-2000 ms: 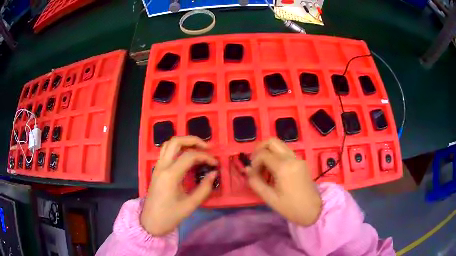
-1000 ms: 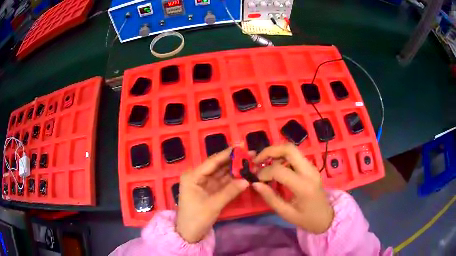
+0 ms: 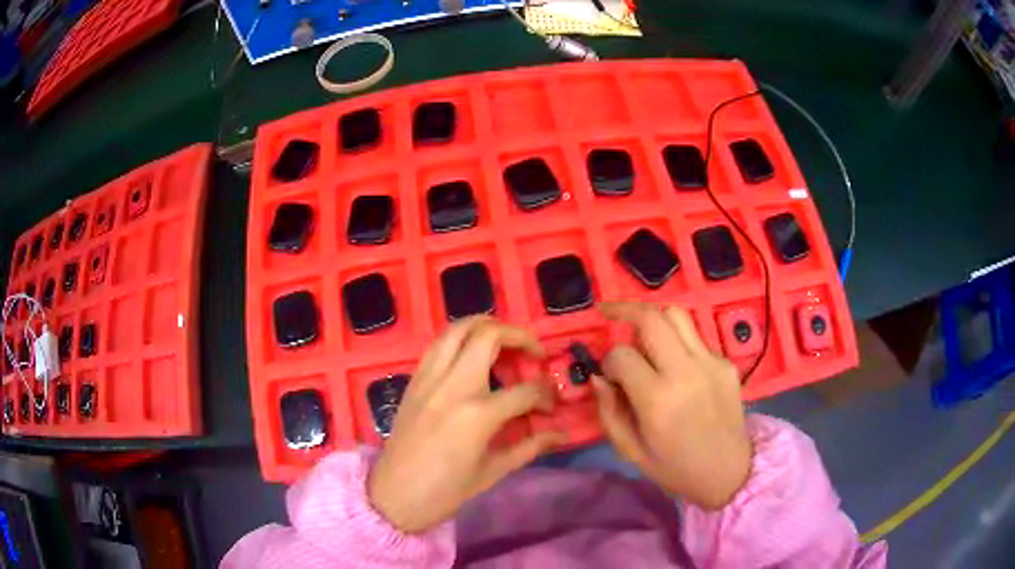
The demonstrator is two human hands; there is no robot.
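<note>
The large red compartment tray (image 3: pixel 417 256) holds black smartwatch bodies (image 3: pixel 564 282) face up in many pockets. A watch back (image 3: pixel 560 376), red with a dark centre, lies at the front row between my hands. My right hand (image 3: pixel 679 411) pinches the small black end of the lead (image 3: pixel 581 360) over it. My left hand (image 3: pixel 467 417) is at its left side with curled fingers; whether they grip it is hidden. Two more watch backs (image 3: pixel 743 329) sit at the front right. The thin black lead (image 3: pixel 764 289) crosses the tray's right side.
A second red tray (image 3: pixel 167 378) with watches and a white cable block (image 3: pixel 45 356) is at the left, another (image 3: pixel 100 45) far left. Behind are a pale ring (image 3: pixel 355 62), a blue box (image 3: pixel 367 13) and a silver connector (image 3: pixel 571 48). A thin pale cable (image 3: pixel 843 183) loops at the right.
The view has shifted. The red-backed watch that my hands held up is now low in the front row. My right hand still has the black lead end at it.
</note>
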